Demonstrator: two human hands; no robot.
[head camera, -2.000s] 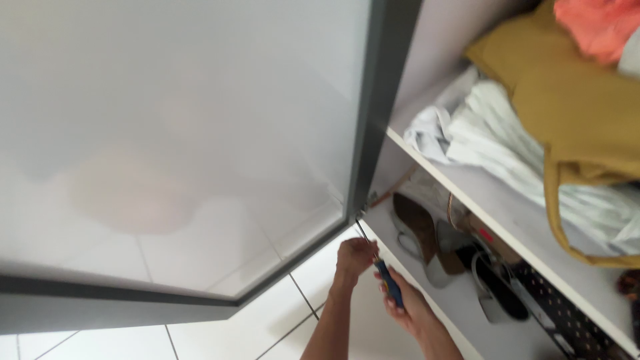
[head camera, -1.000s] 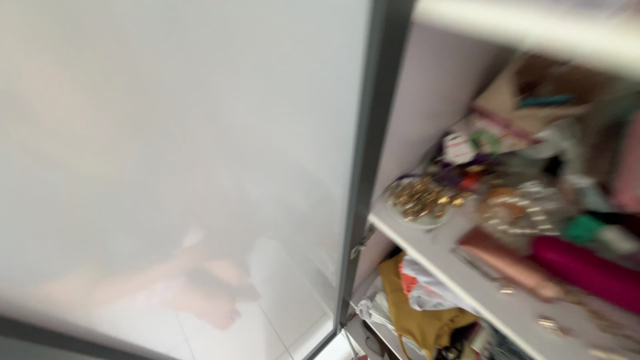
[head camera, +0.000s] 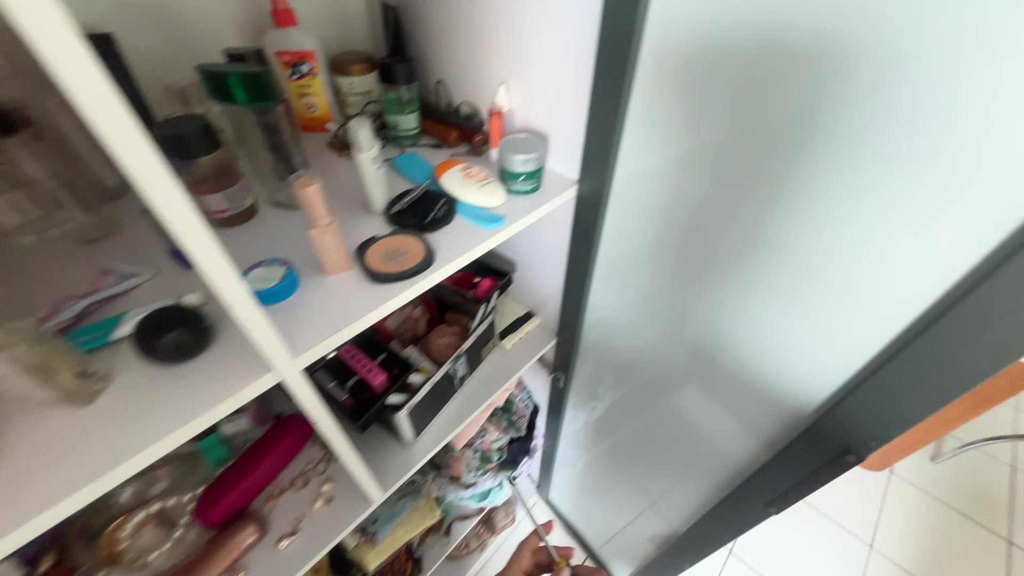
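Observation:
At the bottom edge, my left hand (head camera: 528, 554) has its fingers around the thin metal shaft of a screwdriver (head camera: 531, 507). The shaft points up and away, its tip near the lower corner between the cabinet and the grey-framed frosted glass door (head camera: 720, 240). Only a small part of my right hand (head camera: 589, 570) shows, close beside my left at the screwdriver's lower end; its grip is cut off by the frame. The door stands open on the right of the white cabinet. A small metal fitting (head camera: 558, 379) sits on its frame edge.
White shelves (head camera: 448, 276) hold a spray bottle (head camera: 302, 76), a compact powder (head camera: 395, 255), a green-based jar (head camera: 522, 164) and a black organizer box (head camera: 448, 376). Lower down lie a magenta case (head camera: 254, 470) and folded clothes (head camera: 488, 436). White floor tiles (head camera: 840, 512) extend at right.
The view has swung from one door and its shelves to shelves with a door on their right. My hands, on the blue-handled screwdriver two seconds ago, now show at the bottom edge.

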